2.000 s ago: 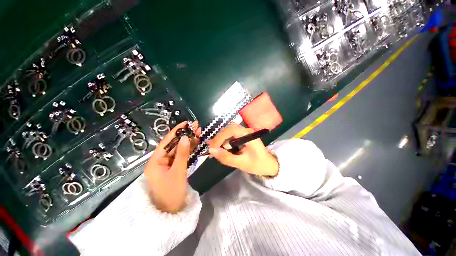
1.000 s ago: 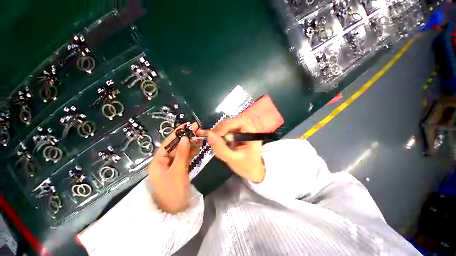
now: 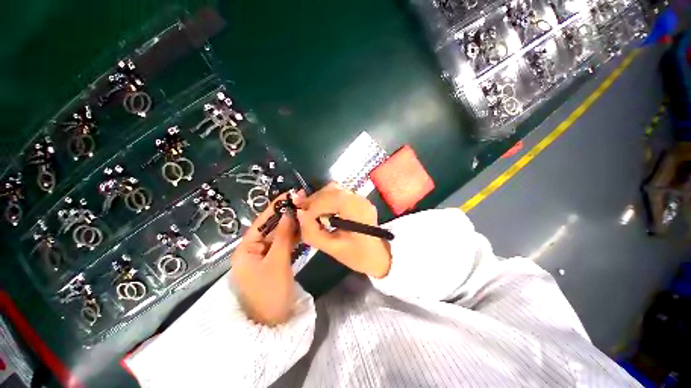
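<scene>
My left hand (image 3: 264,265) holds a small dark unit (image 3: 282,211) with silver dots between thumb and fingers. My right hand (image 3: 341,231) holds a slim black tool (image 3: 362,228), its rear end pointing right; its tip is hidden at the fingers. The right fingertips meet the unit. A white strip (image 3: 356,164) with rows of small dark marks lies on the green mat, partly hidden under my hands. A red square pad (image 3: 403,179) lies beside the strip.
A clear blister tray (image 3: 155,210) with several units and silver rings lies at left. Shiny stacked trays (image 3: 523,64) stand at upper right near the bench edge. Beyond are a grey floor and yellow line (image 3: 530,148).
My right hand has moved left from over the strip to the unit, and the black tool now slants down to the right. The red pad is uncovered again. The view has shifted slightly.
</scene>
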